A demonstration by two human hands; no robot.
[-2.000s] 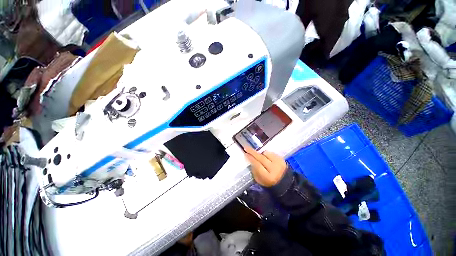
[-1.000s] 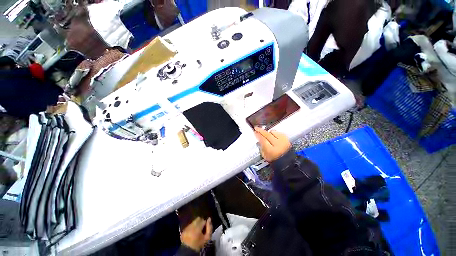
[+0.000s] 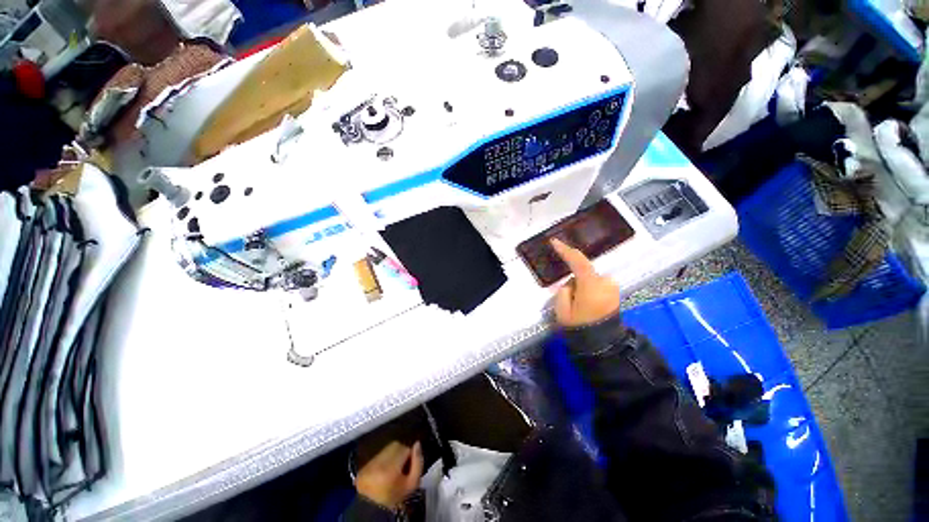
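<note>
A mobile phone (image 3: pixel 603 228) with a dark screen lies on the machine table, right of the stack of black pieces (image 3: pixel 444 257). My right hand (image 3: pixel 588 298) has its index finger extended onto the phone screen, the other fingers curled; it holds nothing. My left hand (image 3: pixel 389 474) is below the table's front edge, near my lap, beside white and dark cloth. Its fingers are partly hidden, so its grip is unclear. The white sewing machine (image 3: pixel 407 143) stands behind, its needle area at the left.
A bundle of panels (image 3: pixel 51 336) lies on the table's left. A tan block (image 3: pixel 367 278) and a pink tool (image 3: pixel 398 269) lie left of the black stack. A blue sheet (image 3: pixel 703 306) with black pieces is below right. A blue plastic crate (image 3: pixel 795 240) stands farther right.
The view has shifted. My right index finger has moved from the phone's near-left edge onto its screen, which was lit earlier and is now dark. My left hand has come into view below the table.
</note>
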